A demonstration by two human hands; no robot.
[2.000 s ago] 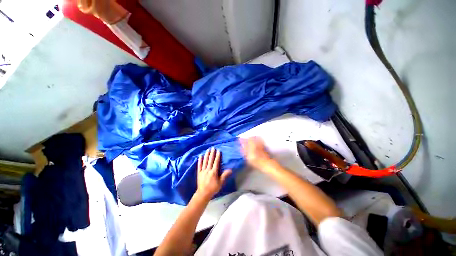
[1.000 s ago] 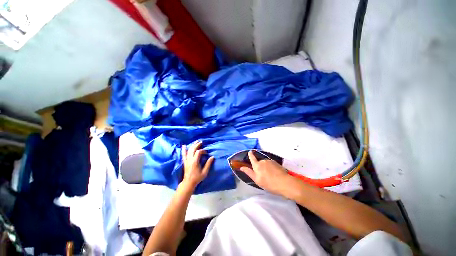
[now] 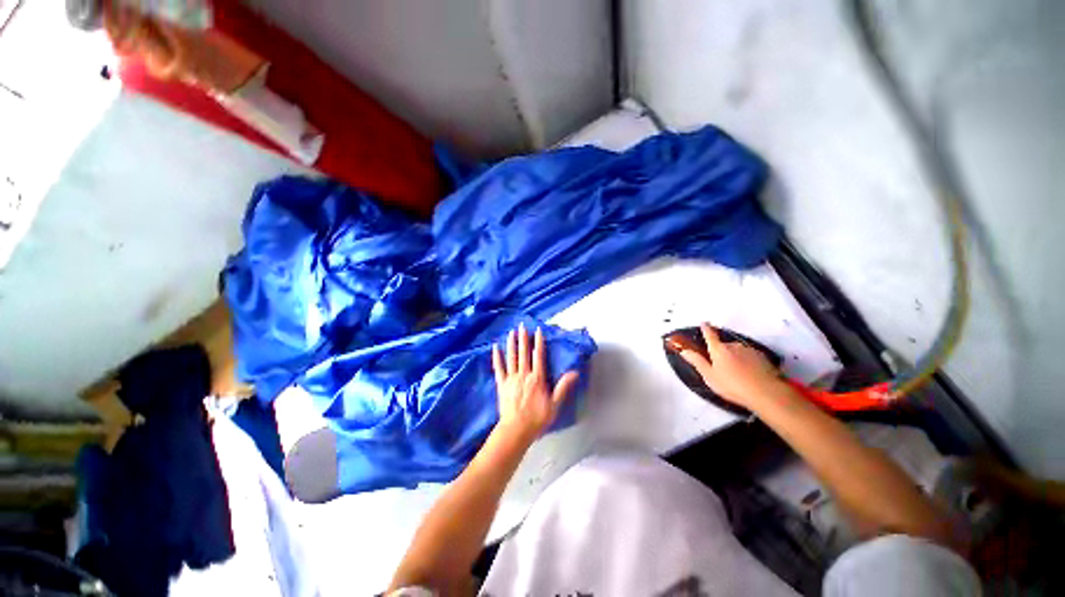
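Observation:
The blue garment piece lies over the sleeve board, whose grey rounded end shows at the left. My left hand lies flat on the blue cloth near its right edge, fingers spread. My right hand is on the handle of the steam iron, which sits on the white table cover to the right of the cloth, apart from it. The palm hides most of the handle.
Crumpled blue garments lie across the back of the table. A red padded shape leans at the wall. Navy cloth and white cloth lie at left. The steam hose hangs at right, with an orange-red sleeve near the iron.
The iron, with my right hand on it, has moved right, away from the blue cloth's edge. My left hand has moved right along the cloth. The camera view has shifted.

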